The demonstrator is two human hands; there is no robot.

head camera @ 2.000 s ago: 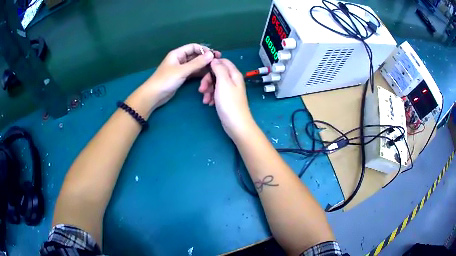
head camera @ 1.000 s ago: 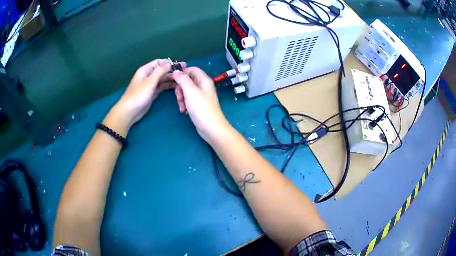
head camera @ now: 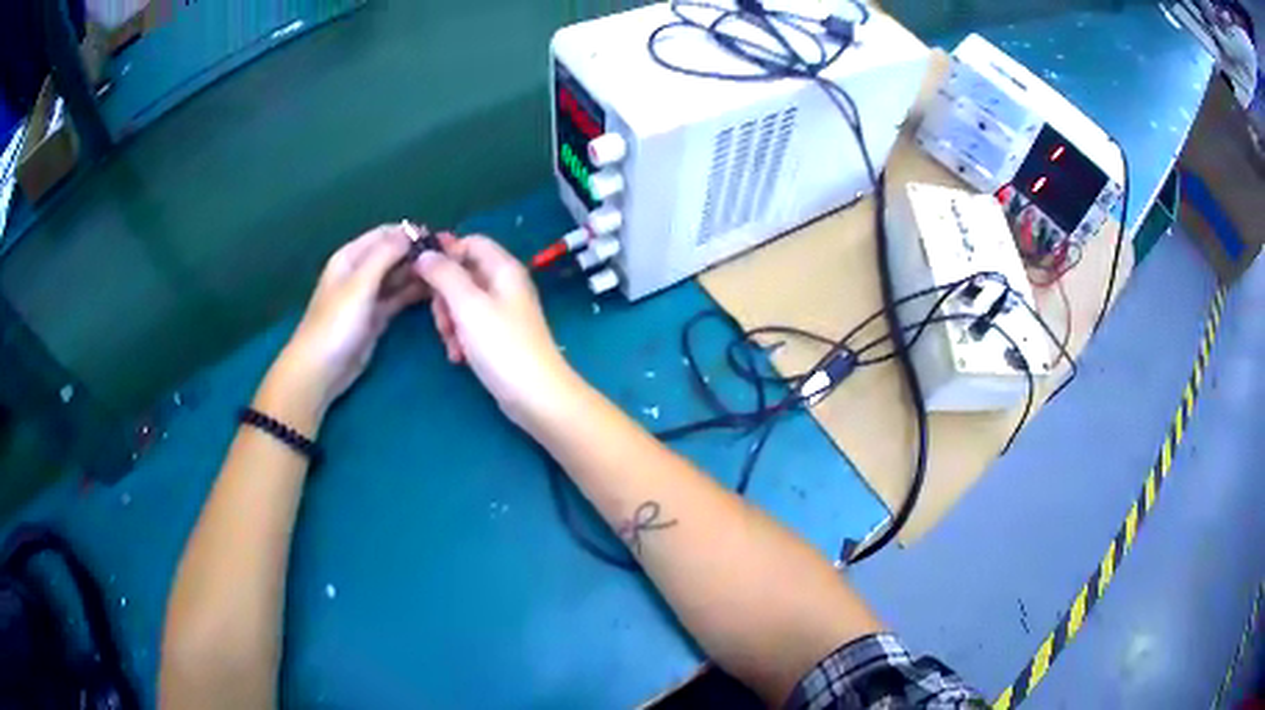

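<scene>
My left hand (head camera: 341,308) and my right hand (head camera: 486,312) meet above the blue-green bench, left of the power supply. Their fingertips pinch a tiny dark plug (head camera: 420,243) with a shiny metal tip. Fingers hide most of it, so I cannot tell whether it is one piece or two. A thin black test cable (head camera: 576,534) shows below my right forearm and runs right to a tangle with a small pale inline connector (head camera: 819,382).
The white power supply (head camera: 749,167) stands right of my hands, a red lead (head camera: 552,254) at its front and spare cables (head camera: 763,49) on top. A test box (head camera: 971,298) and digital meter (head camera: 1020,139) sit on the tan board (head camera: 791,284). Black headphones (head camera: 63,624) lie at lower left.
The view has shifted, so the supply and boxes appear further left. My hands stay together around the small plug, appearing lower and further left in the picture.
</scene>
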